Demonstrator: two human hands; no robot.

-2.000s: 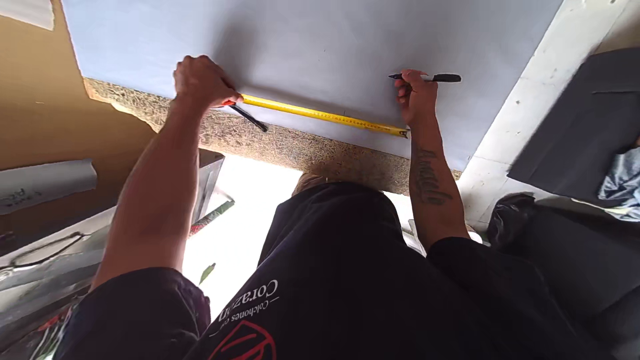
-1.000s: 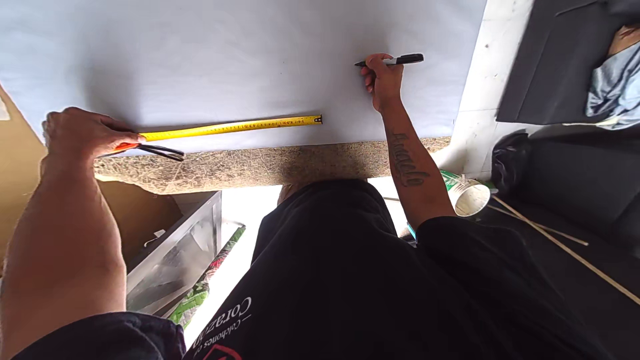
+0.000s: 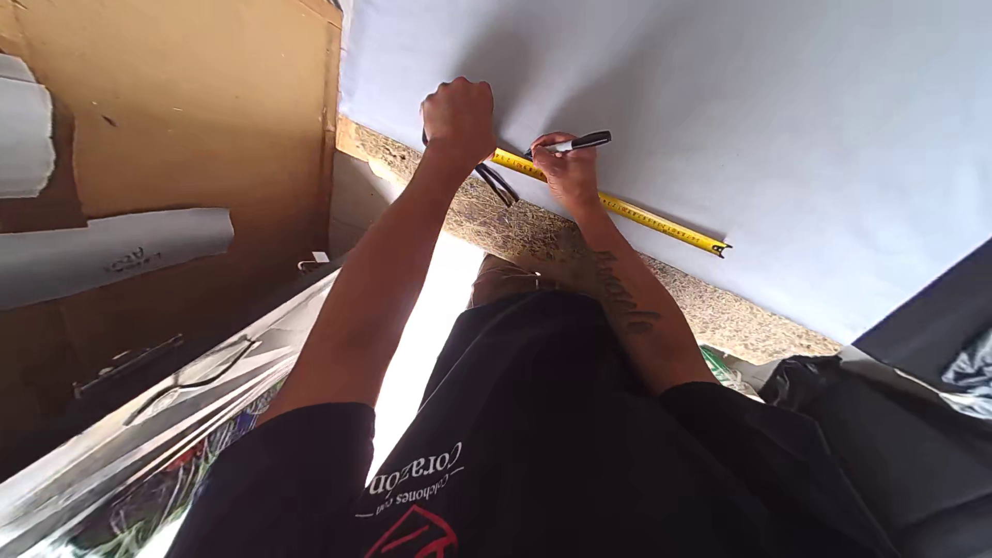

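Observation:
A yellow tape measure blade (image 3: pixel 659 225) lies extended over grey sheet material (image 3: pixel 744 116), near its front edge. My left hand (image 3: pixel 459 120) is closed around the tape's case, which is mostly hidden; a black strap (image 3: pixel 496 184) hangs below it. My right hand (image 3: pixel 570 167) grips a black-capped marker (image 3: pixel 577 142) with its tip at the blade's upper edge, close to my left hand. Beyond my right wrist the blade runs on to its metal end hook (image 3: pixel 722 249), which rests on the grey sheet.
A rough chipboard edge (image 3: pixel 697 298) runs along the front of the work surface. Cardboard (image 3: pixel 201 101) stands at the left, with cut grey pieces (image 3: pixel 155 248) on it. Plastic-wrapped items (image 3: pixel 186 457) are at lower left, a black bag (image 3: pixel 798 380) and dark material at lower right.
My right hand with the marker has moved left, from beyond the tape's end to the blade beside my left hand. The view has swung noticeably.

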